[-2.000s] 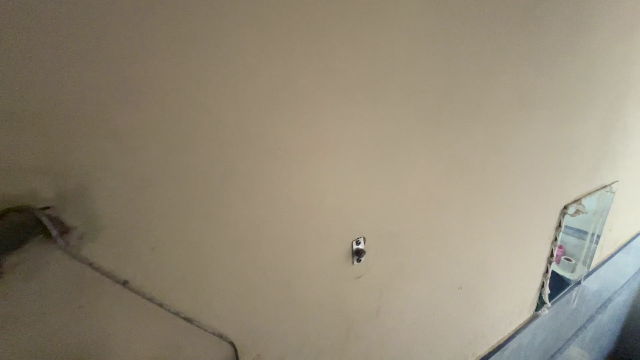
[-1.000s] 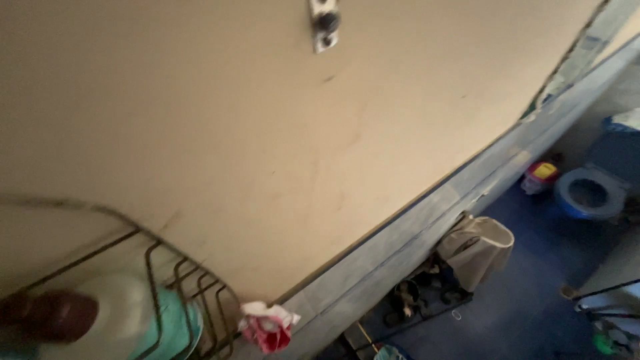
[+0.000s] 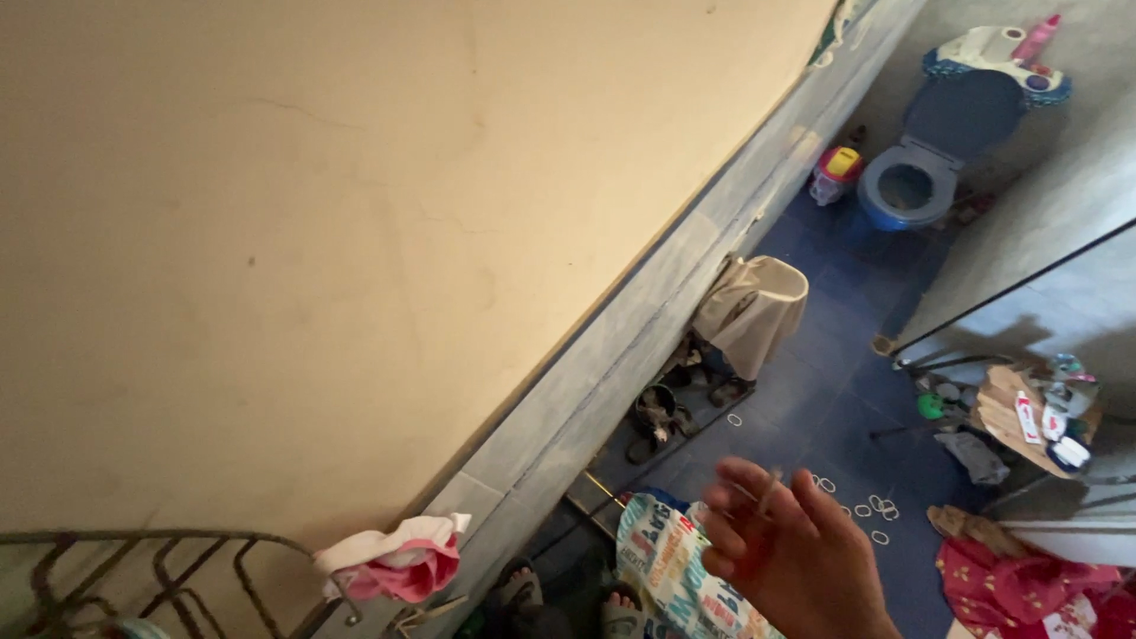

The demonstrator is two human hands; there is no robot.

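Observation:
My right hand [image 3: 785, 555] is raised at the lower right of the head view, fingers loosely curled and blurred. Something thin and pale shows between the fingers and thumb, but whether they grip it is unclear. Behind and below the hand lies a cloth with coloured lettering [image 3: 661, 550]. Several small white rings [image 3: 879, 537] lie on the blue floor beyond it. My left hand is out of view.
A metal rack [image 3: 160, 537] with a pink and white cloth [image 3: 399, 559] is at lower left. Sandalled feet [image 3: 519, 586] show below. A cloth-draped container [image 3: 754, 311], a blue toilet [image 3: 905, 182], a small table [image 3: 1003, 413] and red fabric [image 3: 1003, 577] stand or lie rightward.
My right hand has come into view at the lower right. The view has swung down from the wall, showing more of the floor.

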